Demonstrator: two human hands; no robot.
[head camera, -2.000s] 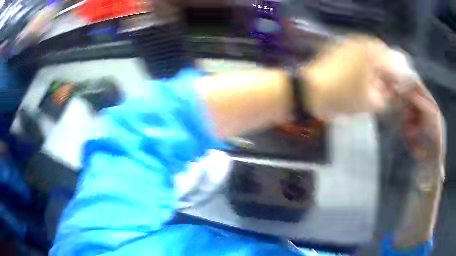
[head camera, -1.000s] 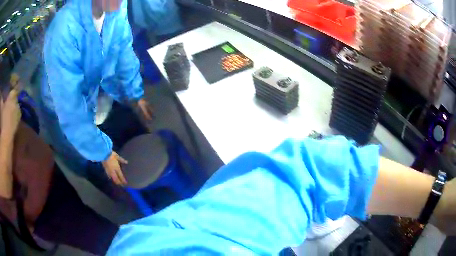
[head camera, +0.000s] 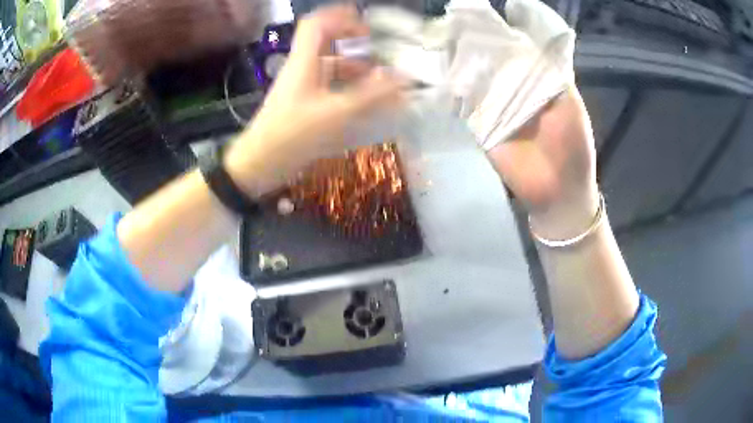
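A thin white work glove (head camera: 516, 78) covers the fingers and upper palm of my right hand (head camera: 541, 136); its lower palm and wrist are bare, with a bangle. My right fingers look spread inside the glove. My left hand (head camera: 330, 95), bare with a black wristband, is raised over the bench, its fingers closed on pale, blurred glove fabric. Below, a black parts tray (head camera: 322, 256) holds a heap of copper parts (head camera: 359, 190) and tiny pale rings (head camera: 272, 262). A stack of fixture plates (head camera: 326, 322) with two round cutouts lies in front of the tray.
A white cap (head camera: 210, 330) lies left of the plates. A tall plate stack (head camera: 132, 140), a red bin (head camera: 54, 87) and a purple device (head camera: 271, 62) stand behind. More plates (head camera: 66, 235) and a small copper tray (head camera: 18, 256) are far left.
The view has swung back from the neighbouring bench and the person beside it to my own bench. Both my hands now show together at the glove, which was not visible one second ago.
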